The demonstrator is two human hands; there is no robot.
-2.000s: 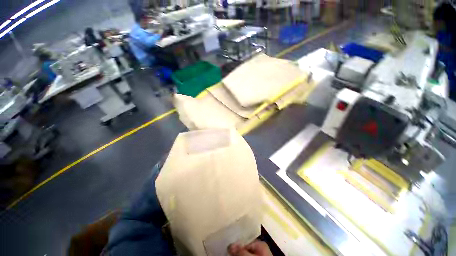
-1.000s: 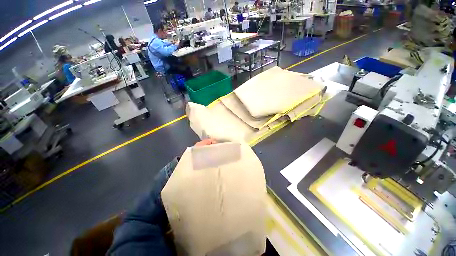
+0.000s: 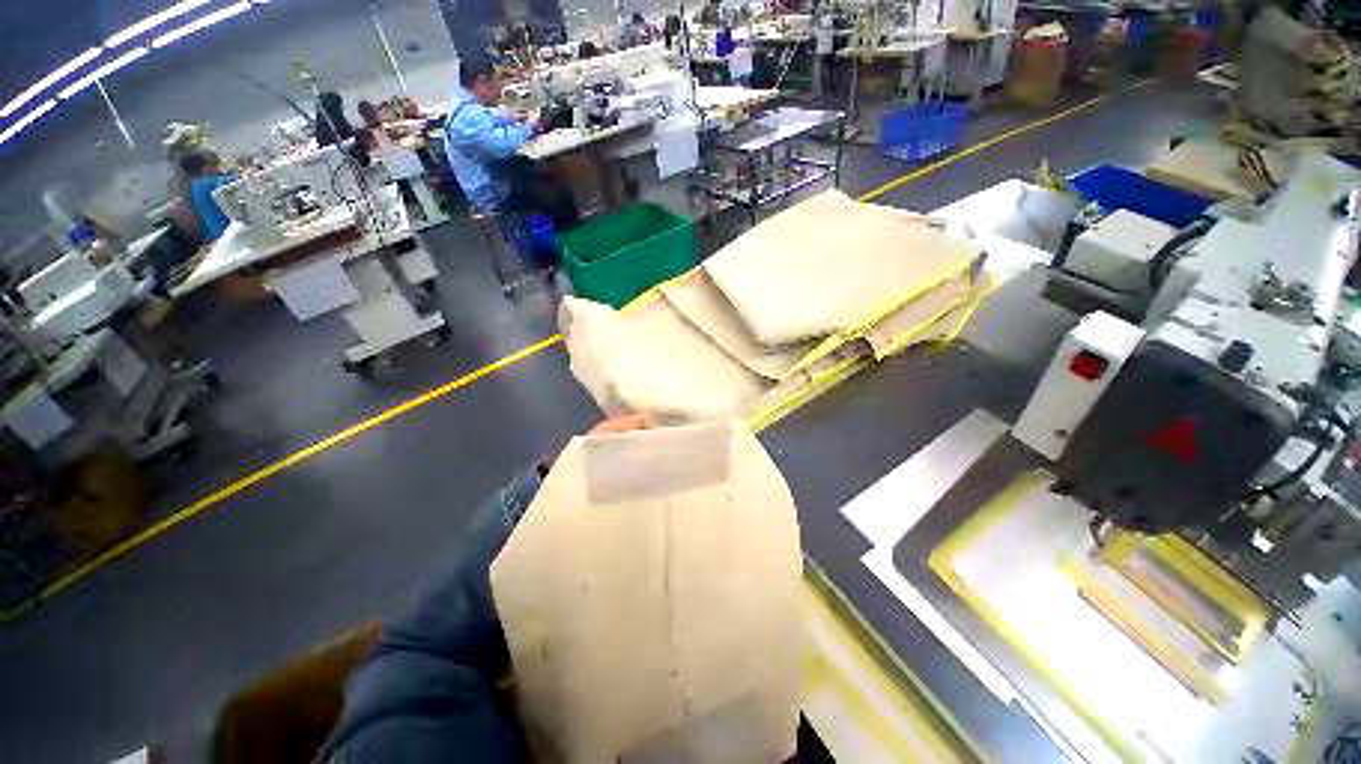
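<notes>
A beige panel (image 3: 657, 597) with a centre seam is held up above my lap. One grey patch (image 3: 657, 463) lies across its top end and another grey patch (image 3: 702, 734) shows at its lower end, cut off by the picture's edge. My left hand (image 3: 621, 426) is at the panel's top edge, mostly hidden behind it, with only some fingers showing. My right hand is not in view.
A stack of beige panels with yellow edges (image 3: 836, 276) lies ahead. The sewing head (image 3: 1172, 440) stands at right over the yellow-edged white template (image 3: 1030, 575). A green bin (image 3: 627, 254) and people at machines are beyond.
Two seconds ago a hand held the panel's lower patch; it is now out of view. Fingers have appeared at the top edge. The panel's top has shifted slightly right and down.
</notes>
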